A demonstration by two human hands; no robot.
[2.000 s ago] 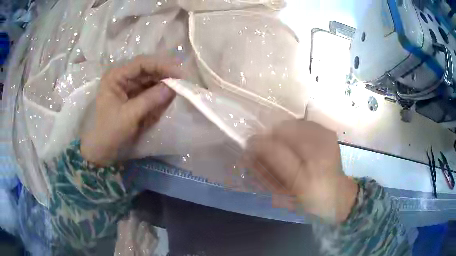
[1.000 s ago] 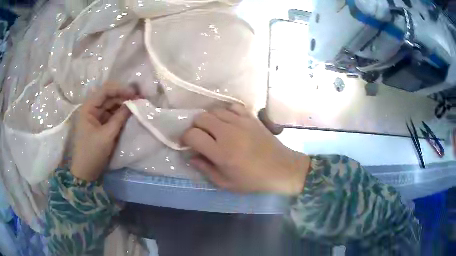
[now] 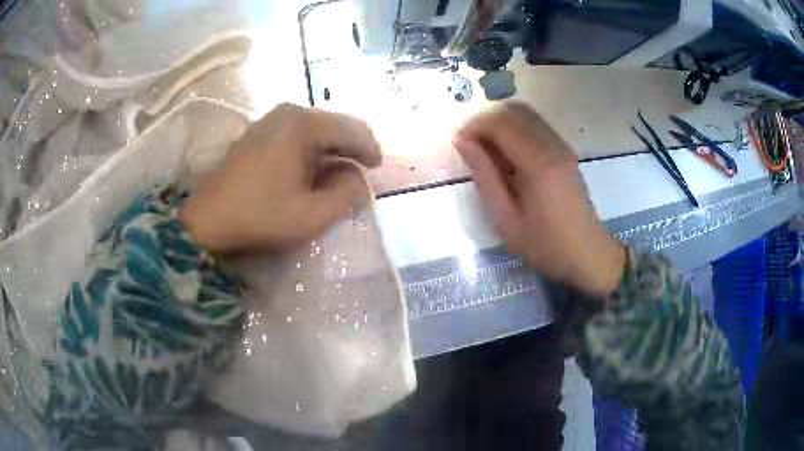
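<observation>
My left hand (image 3: 286, 176) is closed on the bound edge of the sheer sparkly garment fabric (image 3: 308, 326), which hangs from it over the table's front edge. The cream binding (image 3: 401, 299) runs down the right side of the hanging part. My right hand (image 3: 538, 189) is blurred, to the right of the fabric, fingers curled; whether it holds something is not clear. The lamp-lit needle area of the sewing machine (image 3: 423, 40) is just beyond both hands.
Dark tweezers (image 3: 666, 160) and snips with orange-red handles (image 3: 705, 145) lie on the table at right. Black loop handles (image 3: 698, 81) and a bundle of coloured bands (image 3: 770, 141) lie near them. A ruler tape (image 3: 705, 220) lines the front edge. A blue basket (image 3: 740, 299) is below right.
The view has swung right. My right hand has left the fabric and moved right. My left hand has brought its edge nearer the machine, and the cloth now hangs over the table edge.
</observation>
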